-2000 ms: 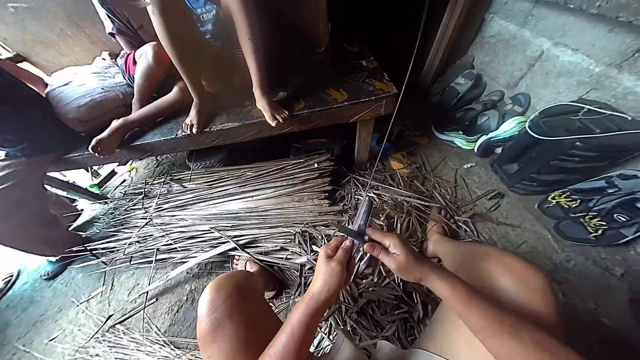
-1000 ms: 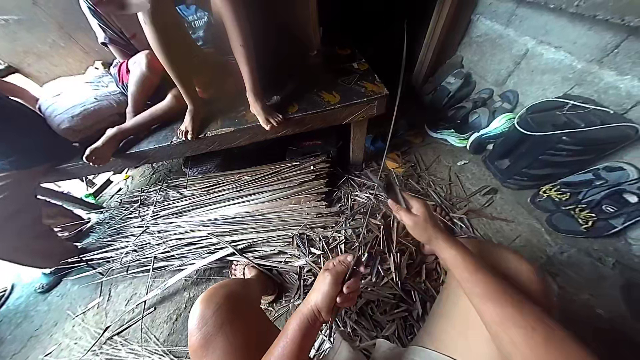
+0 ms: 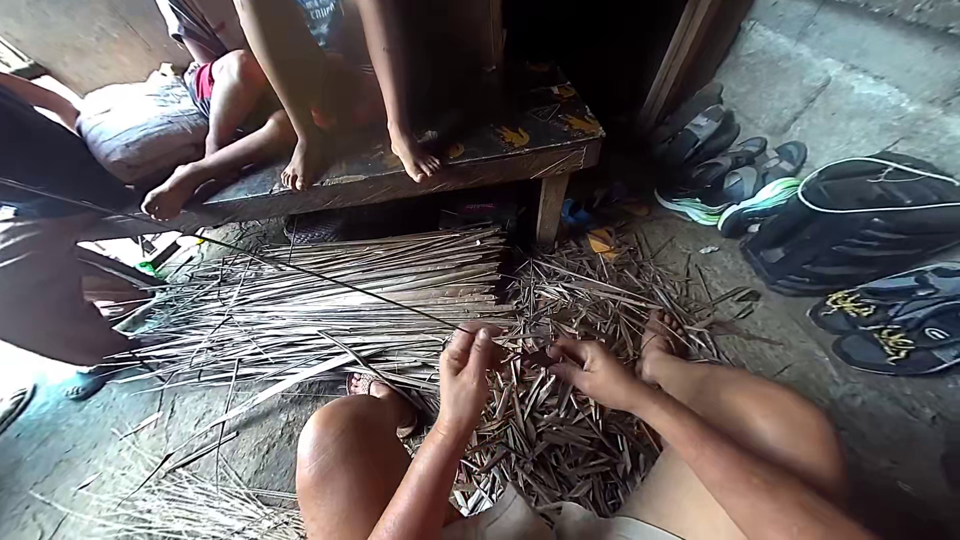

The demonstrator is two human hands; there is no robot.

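My left hand [image 3: 466, 369] pinches a long thin strip [image 3: 337, 281], a dark stick or leaf rib that slants up to the left across the view. Just to its right, my right hand [image 3: 596, 367] grips a small dark object [image 3: 541, 360], perhaps a blade; its exact form is blurred. The hands are close together above a heap of short brown leaf scraps [image 3: 562, 435] between my knees. Behind my left hand lies a wide bundle of long dry sticks [image 3: 360, 292], its even ends toward the right.
A wooden bench [image 3: 480, 176] with people's bare legs on it stands behind the bundle. At right are a black bag [image 3: 870, 232], sandals [image 3: 900, 330] and more footwear [image 3: 735, 165] by a block wall. Pale thin strips [image 3: 187, 502] lie at lower left. A person stands at far left.
The long strip, which pointed up near my right hand, now slants to the left from my left hand. My right hand has come down from its raised place, beside my left hand.
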